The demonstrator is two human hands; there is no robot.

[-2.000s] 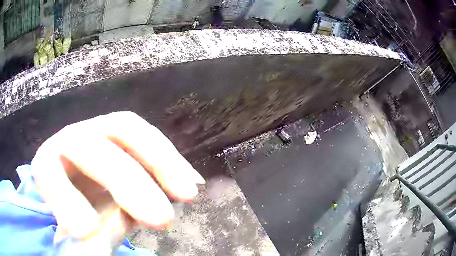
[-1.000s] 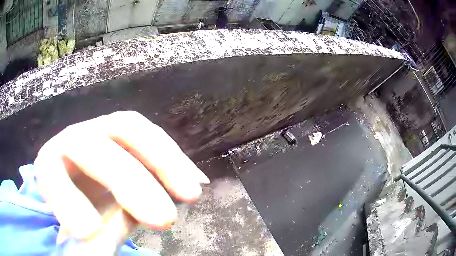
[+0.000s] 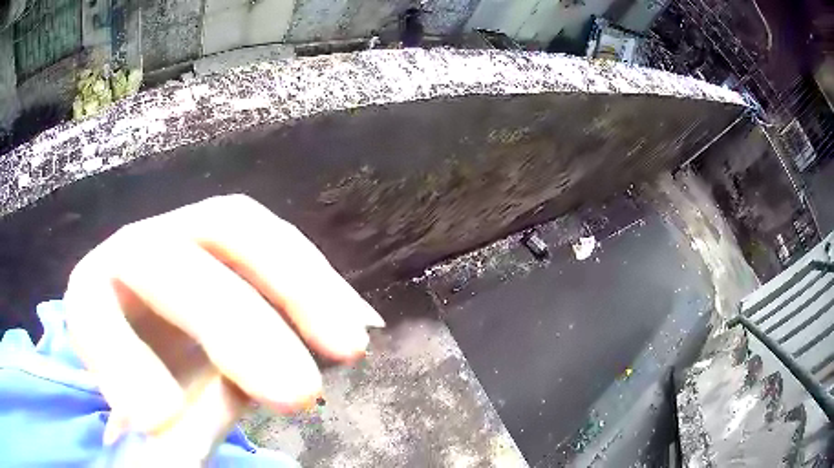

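My left hand (image 3: 215, 315) is large and overexposed at the lower left, close to the camera. It comes out of a loose blue sleeve (image 3: 50, 402). Its fingers are curled, with the tips towards the lower middle. A tiny dark spot shows beside one fingertip. I cannot tell whether the curled fingers hold something small, as the inside of the hand is hidden and washed out. My right hand is not in view.
A stained parapet (image 3: 411, 78) curves across the view. Below lie a grey floor (image 3: 567, 338) and a pale mottled slab (image 3: 411, 402). A small white scrap (image 3: 583, 248) lies near the wall. Metal railings (image 3: 796, 320) stand at the right edge. Yellowish bundles (image 3: 96, 91) lie beyond the parapet.
The floor, scrap and railings have shifted slightly right in the view. My left hand keeps nearly the same place and curled shape.
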